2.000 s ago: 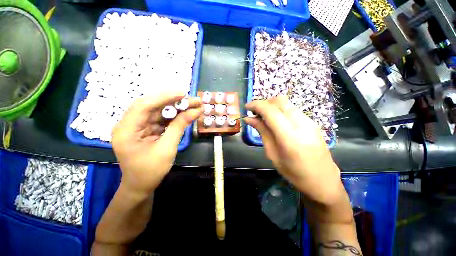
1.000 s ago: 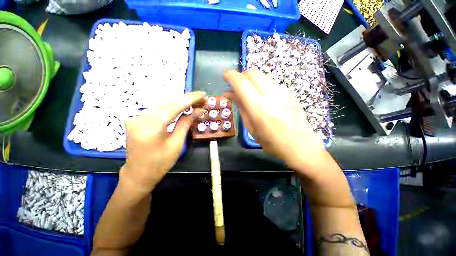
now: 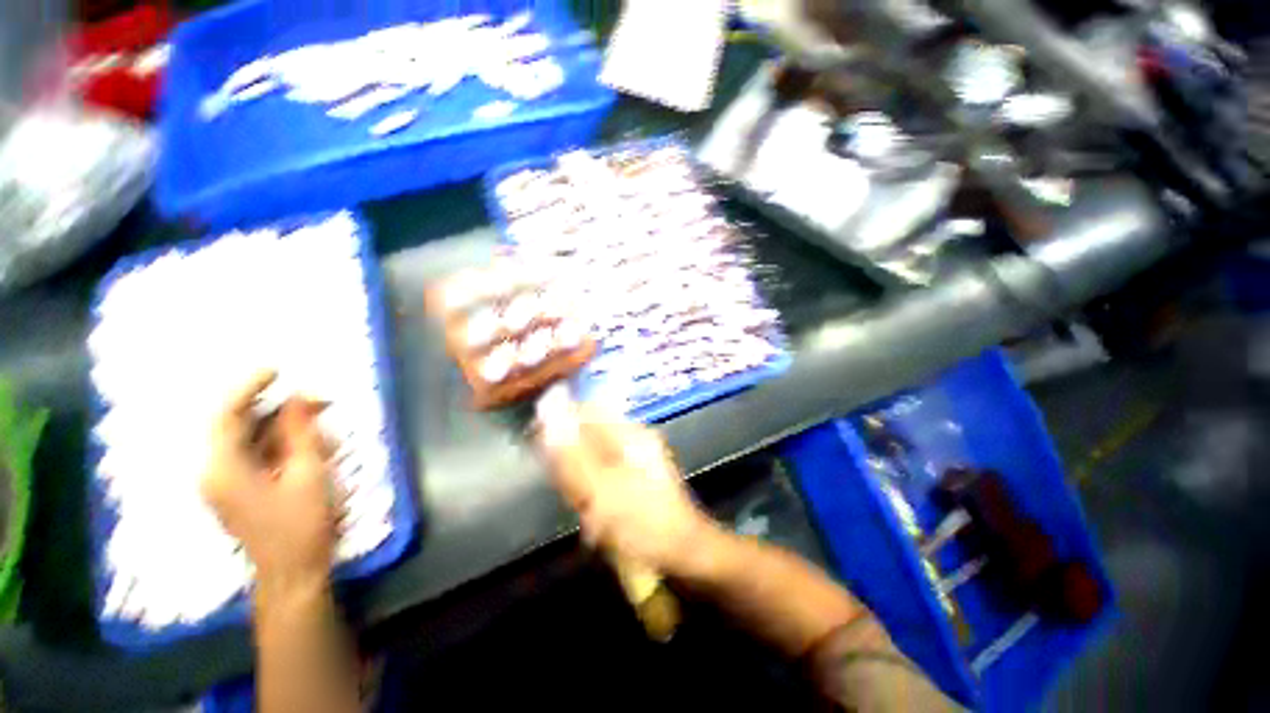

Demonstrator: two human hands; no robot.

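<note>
The image is blurred. My right hand (image 3: 620,481) is closed around the pale wooden handle (image 3: 648,602) of the red-brown block fixture (image 3: 515,334). The block carries rows of white round parts on top and lies beside the right tray. My left hand (image 3: 279,481) is over the left blue tray (image 3: 397,474), which is heaped with white parts. Its fingers are curled; blur hides whether it holds a part. The right blue tray (image 3: 717,394) has white and brown speckled parts.
A deeper blue bin (image 3: 348,178) with white elongated pieces is at the back. The metal press (image 3: 836,167) is at the back right. A lower blue bin (image 3: 1065,474) holds dark red blocks with rods. A green fan rim (image 3: 21,488) is far left.
The view has swung to the right and tilted. My right hand has moved from above the block to grip its handle. My left hand has moved from the block to over the left tray.
</note>
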